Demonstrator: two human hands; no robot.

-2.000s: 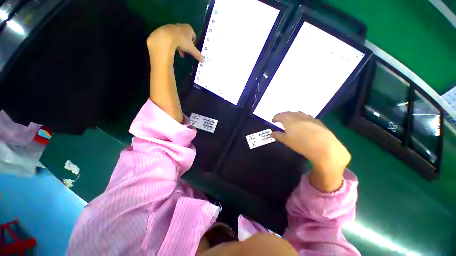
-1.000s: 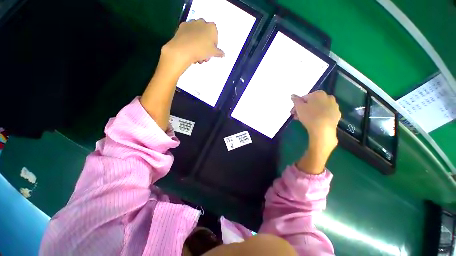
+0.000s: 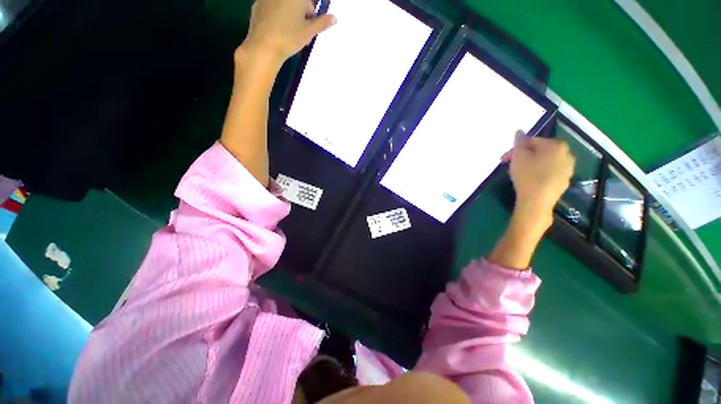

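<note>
Two tablets lie side by side in a black tray point(image 3: 308, 245). The left tablet point(image 3: 356, 79) and the right tablet point(image 3: 466, 130) both show plain white screens; the right one has a small blue mark near its lower end. A white barcode label lies below each, one left point(image 3: 300, 193) and one right point(image 3: 389, 223). My left hand point(image 3: 283, 28) is over the upper left edge of the left tablet, cut off by the top of the picture, its thumb over the screen. My right hand point(image 3: 541, 170) is curled at the right edge of the right tablet, holding nothing visible.
Another black tray point(image 3: 589, 237) with two dark tablets stands to the right on the green bench point(image 3: 585, 331). A posted paper sheet point(image 3: 692, 181) is at the far right. A large black area fills the left. White scraps point(image 3: 57, 255) lie at the lower left, above blue floor.
My left hand has moved up along the left tablet. My right hand has moved from the right tablet's lower end up to its right edge. The list on the left screen is gone.
</note>
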